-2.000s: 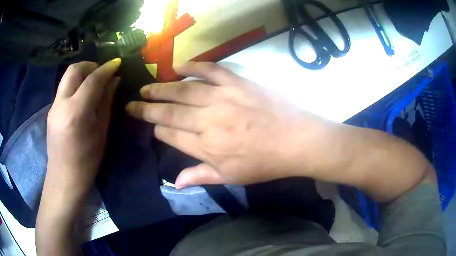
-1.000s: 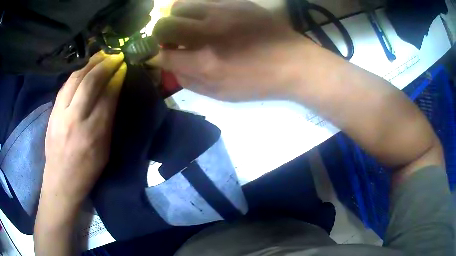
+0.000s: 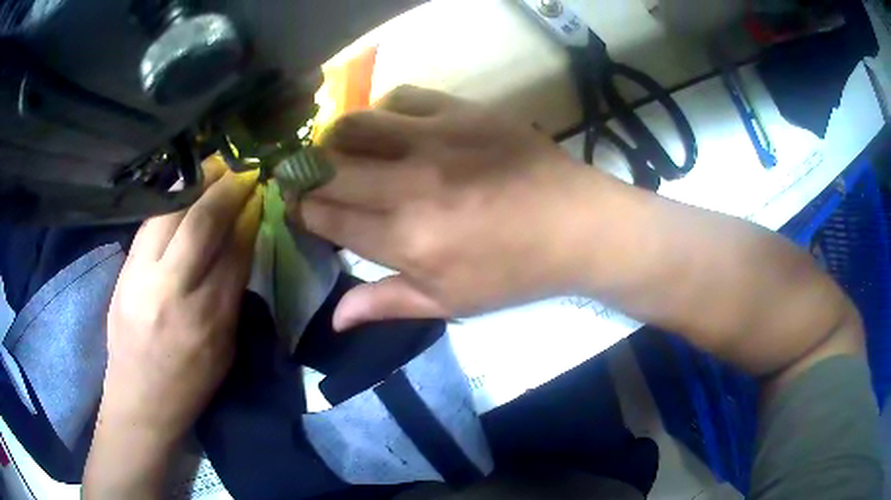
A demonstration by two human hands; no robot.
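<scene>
My left hand (image 3: 181, 293) presses on the dark garment panel (image 3: 244, 410), its fingertips close to the needle area (image 3: 249, 161) in yellow light. My right hand (image 3: 440, 210) lies right of the knurled knob (image 3: 305, 171), fingers bent and thumb apart; its fingertips are partly hidden behind the knob, so its hold is unclear. A pale cloth piece (image 3: 293, 283) runs down from the needle between my hands. A light blue-grey piece (image 3: 357, 439) crossed by a dark strip (image 3: 425, 425) lies below. Another pale piece (image 3: 68, 342) lies at the left.
The sewing machine head (image 3: 68, 107) fills the top left. Orange tape (image 3: 360, 78) shows on the bed. Black-handled shears (image 3: 625, 117), slim snips (image 3: 750, 117) and a dark scrap (image 3: 816, 83) lie at the upper right. A blue basket (image 3: 850, 234) stands at the right.
The view has shifted, showing more of the machine head. The pale cloth between my hands has come into view. My right hand went from the dark cloth up beside the needle, then slightly down, thumb spread.
</scene>
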